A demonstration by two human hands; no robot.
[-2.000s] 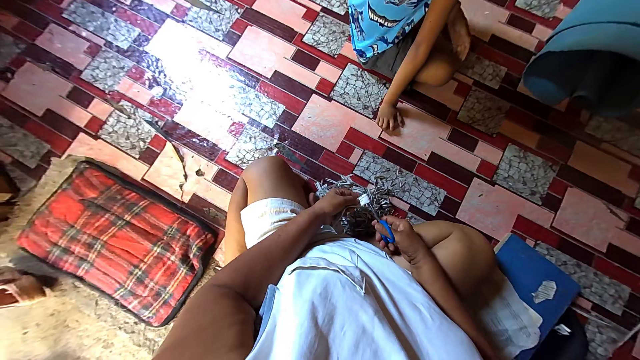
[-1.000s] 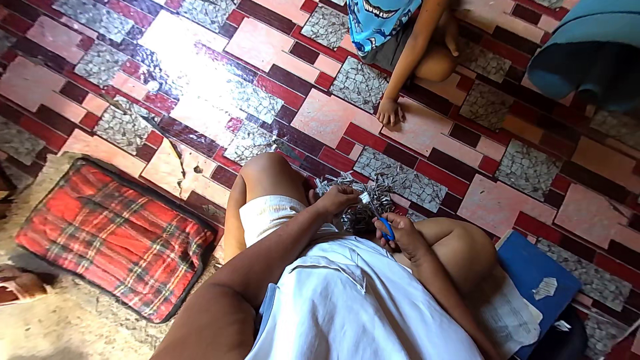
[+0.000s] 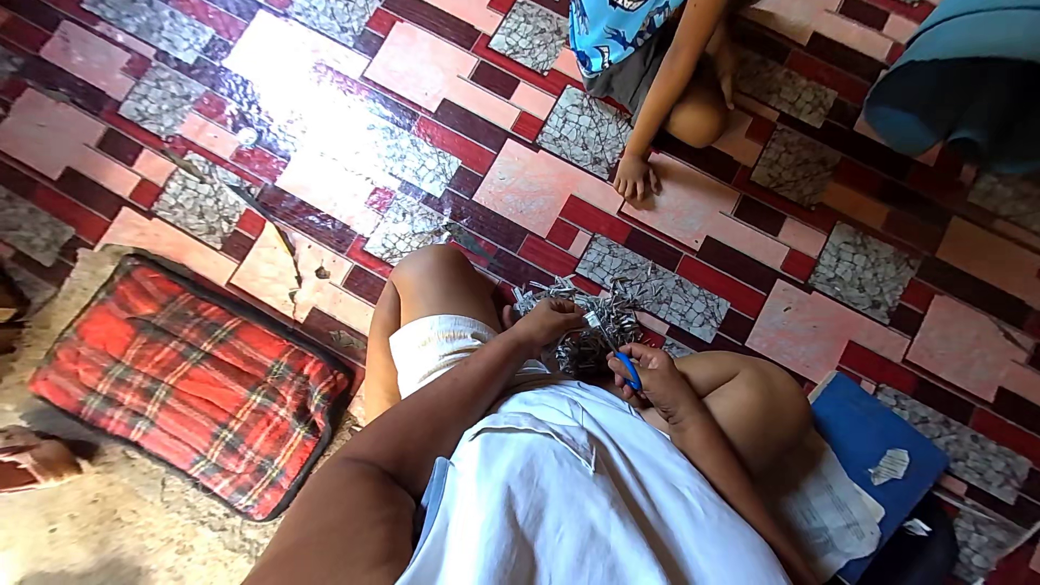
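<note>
My right hand is closed round the blue handles of a pair of scissors, whose blades point up and left. Between the fingertips of my left hand is a small pale piece, perhaps paper, right by the blades. Beneath and beyond both hands lies a heap of thin grey-white strips or small rolls on the floor, between my bent legs. My hands partly hide the heap, and the exact material of the strips cannot be told.
Patterned red, pink and grey flooring spreads ahead. Another person's hand rests on it. A red plaid mat lies at left, with a long thin blade-like tool beyond it. At right are a blue folder, papers and blue-grey fabric.
</note>
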